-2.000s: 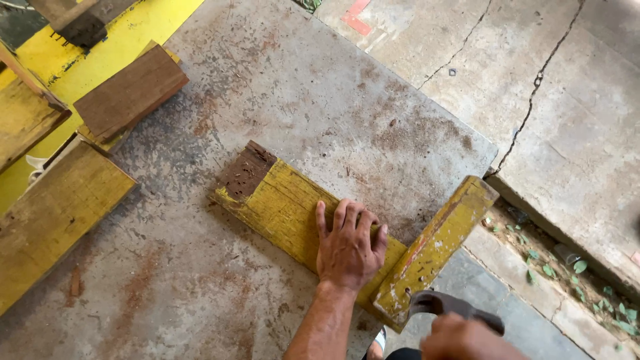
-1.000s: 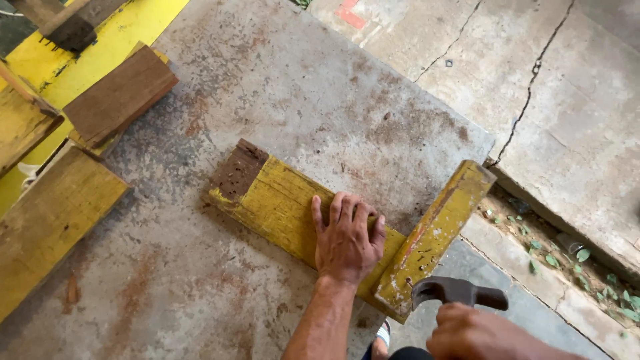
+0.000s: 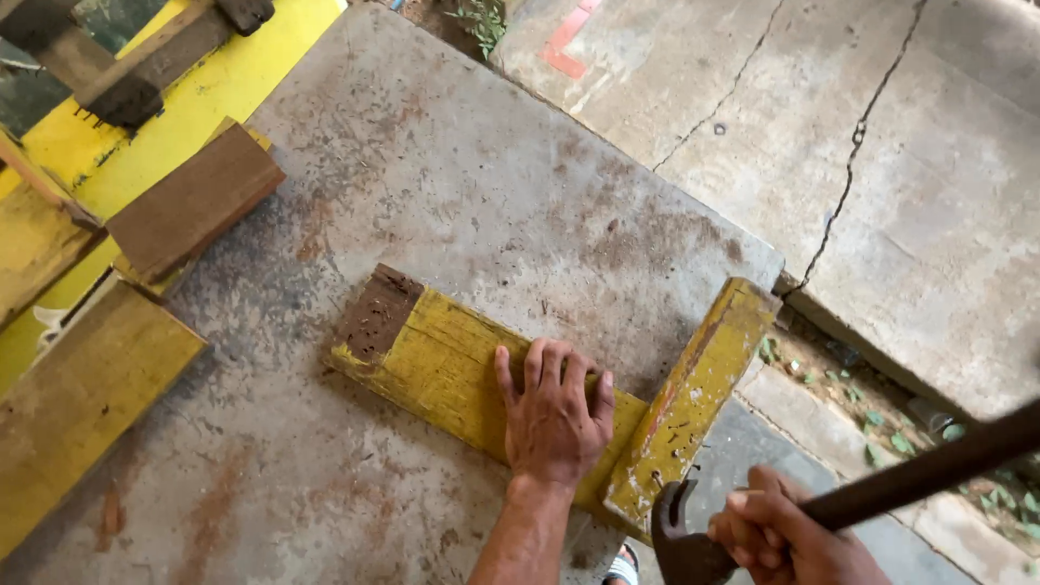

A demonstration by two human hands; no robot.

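My left hand (image 3: pixel 556 414) lies spread, palm down, on a yellow-painted wooden board (image 3: pixel 463 366) whose far left end is bare brown wood with small holes. Across the board's right end lies a shorter yellow wooden block (image 3: pixel 695 398), with bent nails sticking out near its lower end. At the lower right, my right hand (image 3: pixel 784 528) is closed on a dark claw hammer (image 3: pixel 691 544). The hammer's claw is at the block's lower end, close to the nails, and its handle runs up to the right.
Under the board is a worn concrete slab (image 3: pixel 455 187). At the left are a yellow plank (image 3: pixel 89 406), a brown wood block (image 3: pixel 195 203) and a dark wooden frame piece (image 3: pixel 154 65). Cracked paving (image 3: pixel 772 162) lies beyond the slab, with small plants (image 3: pixel 902 443) along the gap.
The hammer has turned in my right hand; its handle now shows, rising to the right, and its claw is at the block's lower end. My left hand stays on the board.
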